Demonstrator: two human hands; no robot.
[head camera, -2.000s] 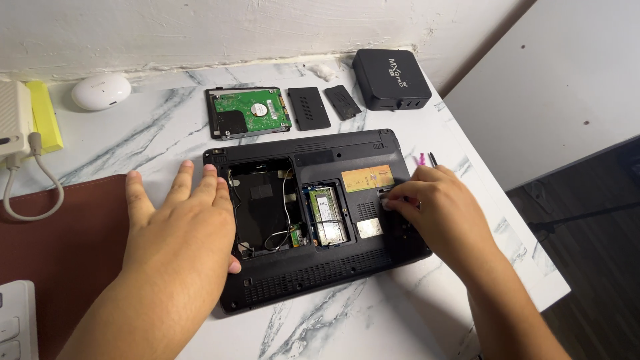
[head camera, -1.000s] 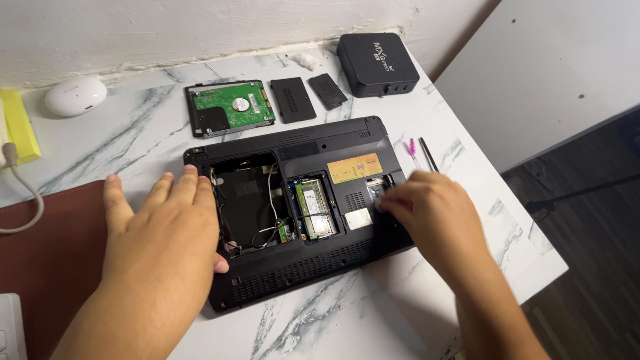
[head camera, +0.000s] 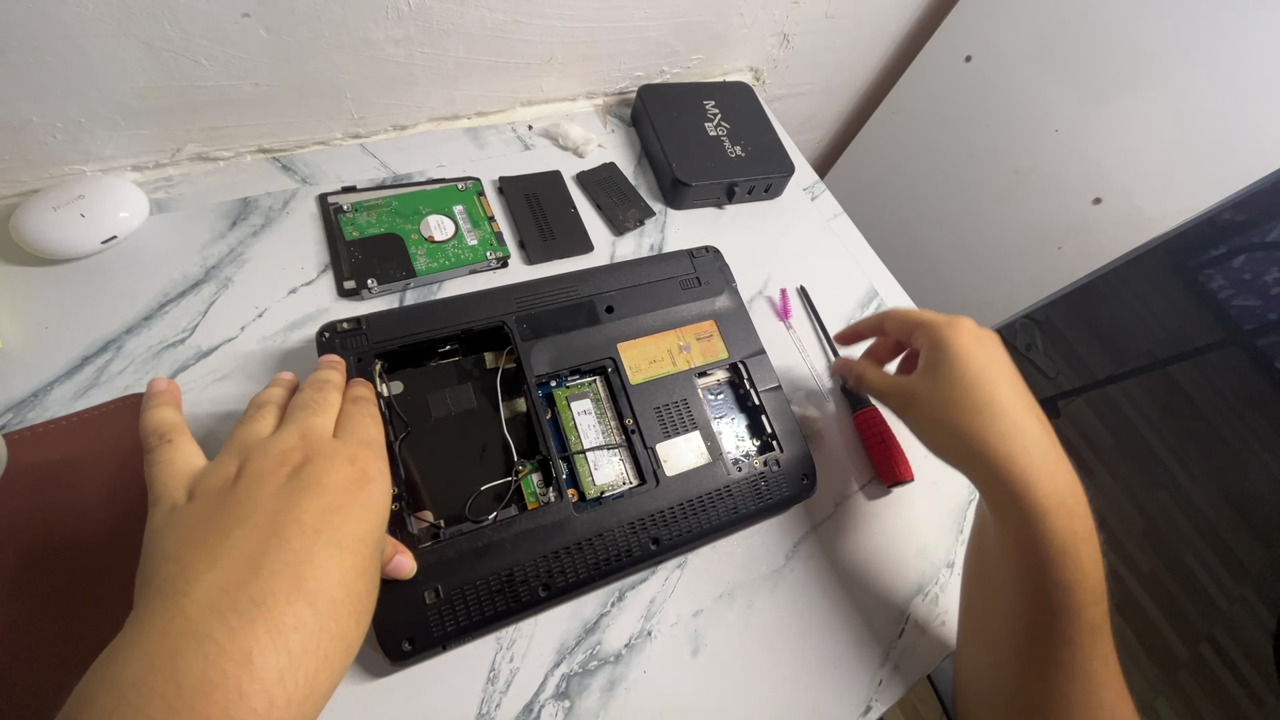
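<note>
An upside-down black laptop (head camera: 600, 540) lies on the marble-patterned table, its bays uncovered. Inside the middle bay sits a green memory module (head camera: 597, 435), with a thin dark cable across it. The left bay shows loose wires, and the small right bay (head camera: 738, 415) shows a metallic surface. My left hand (head camera: 270, 500) rests against the laptop's left edge, fingers spread, thumb at the casing. My right hand (head camera: 920, 385) is over the shaft of a red-handled screwdriver (head camera: 882, 445), fingers apart; whether they touch it is unclear. Beside the shaft lies a pink-tipped spiral brush (head camera: 785, 306).
Behind the laptop are a hard drive in a bracket (head camera: 420, 235), two black plastic covers (head camera: 546, 216) (head camera: 616, 198) and a black TV box (head camera: 712, 140). A white earbud case (head camera: 80, 217) stands at the left. The table's right edge (head camera: 885, 275) runs beyond the tools.
My right hand has left the laptop's small right bay and moved right, over the screwdriver. My left hand stays at the laptop's left edge.
</note>
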